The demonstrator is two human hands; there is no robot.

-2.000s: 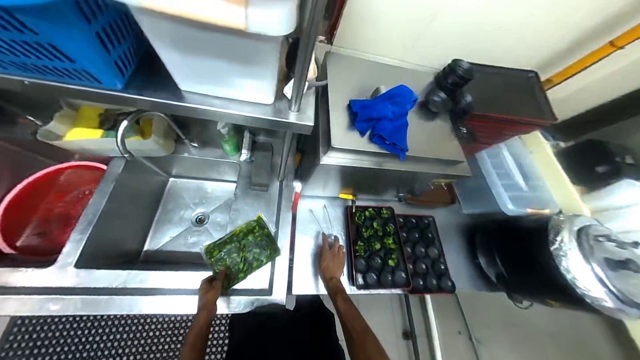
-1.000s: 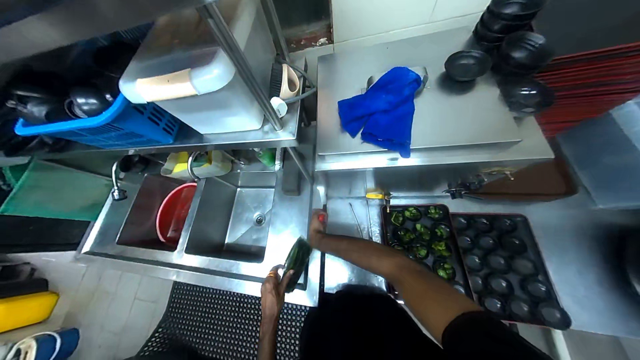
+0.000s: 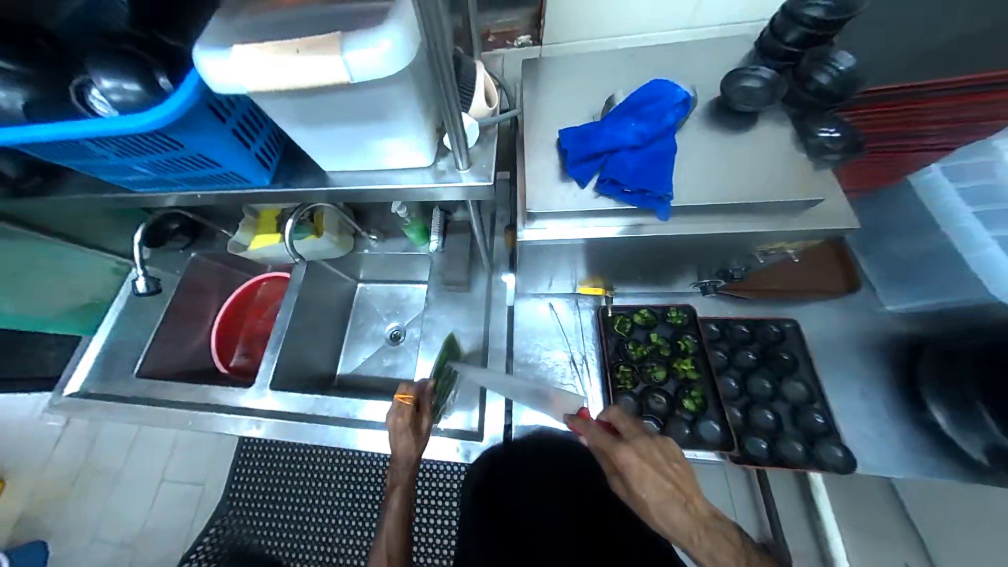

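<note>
My left hand (image 3: 409, 417), with an orange band on one finger, grips a clear bag of green leafy vegetable (image 3: 446, 378) over the front rim of the sink. In my right hand (image 3: 634, 457) is the red handle of a kitchen knife (image 3: 524, 392). Its blade points left, and the tip meets or overlaps the bag. To the right, a black tray (image 3: 694, 433) holds small dark bowls, several with green vegetable in them. Beside it lies a second tray of dark bowls (image 3: 760, 383). Thin metal chopsticks or tongs (image 3: 568, 342) rest on the steel counter.
A steel double sink (image 3: 386, 335) holds a red basin (image 3: 250, 327) in its left bowl. Above are a shelf edge (image 3: 354, 193), a blue basket (image 3: 169, 150) and a white container (image 3: 362, 118). A blue cloth (image 3: 634, 150) and stacked black bowls (image 3: 811, 79) occupy the raised steel surface.
My right hand, empty on the counter two seconds ago, now holds the knife. The bag, earlier seen flat over the sink, is now turned edge-on in my left hand. The view has shifted.
</note>
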